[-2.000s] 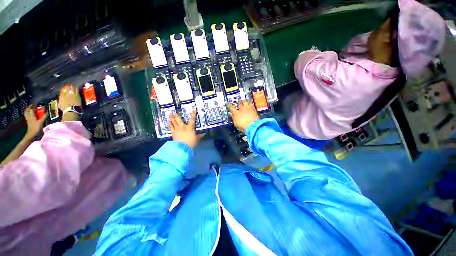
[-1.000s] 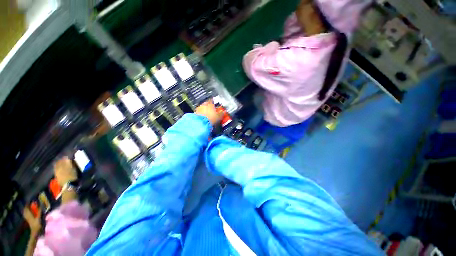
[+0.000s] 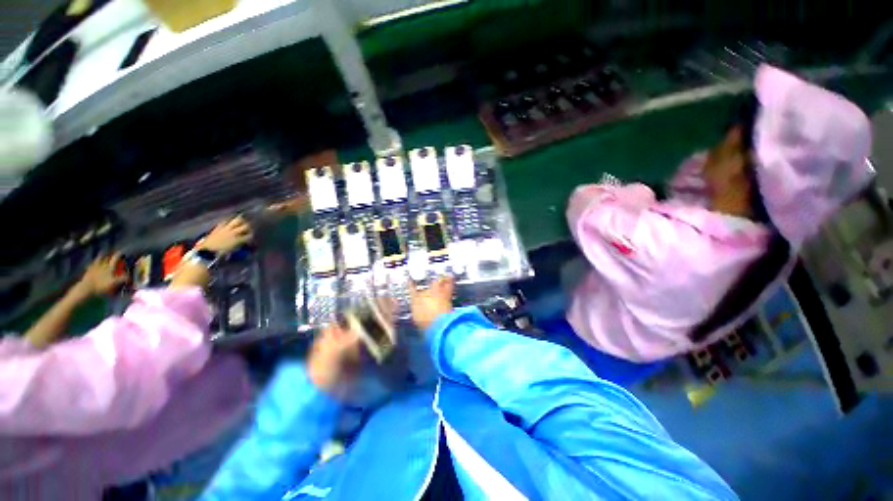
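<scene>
A clear phone tray (image 3: pixel 513 256) lies in front of me with two rows of keypad phones. The back row shows white screen faces (image 3: pixel 392 180). The front row has white-faced phones on the left and dark-screened, gold-framed phones (image 3: pixel 434 235) to their right. The front right pocket shows shiny plastic and no orange piece. My left hand (image 3: pixel 333 354), blurred, grips a handset (image 3: pixel 373 327) tilted in front of the tray's front edge. My right hand (image 3: pixel 432 301) is at the tray's front edge, fingers apart, with nothing visible in it.
A person in pink on the left handles orange-red pieces (image 3: pixel 173 259) over another tray (image 3: pixel 235 311). Another person in pink (image 3: pixel 656 274) is on the right. A metal post (image 3: pixel 357 78) stands behind my tray. A brown-edged tray (image 3: pixel 558 122) lies at the back right.
My right hand has moved from the left arm's side back to the tray front. A handset is now in my left hand, and the orange-red piece at the tray's right end is gone.
</scene>
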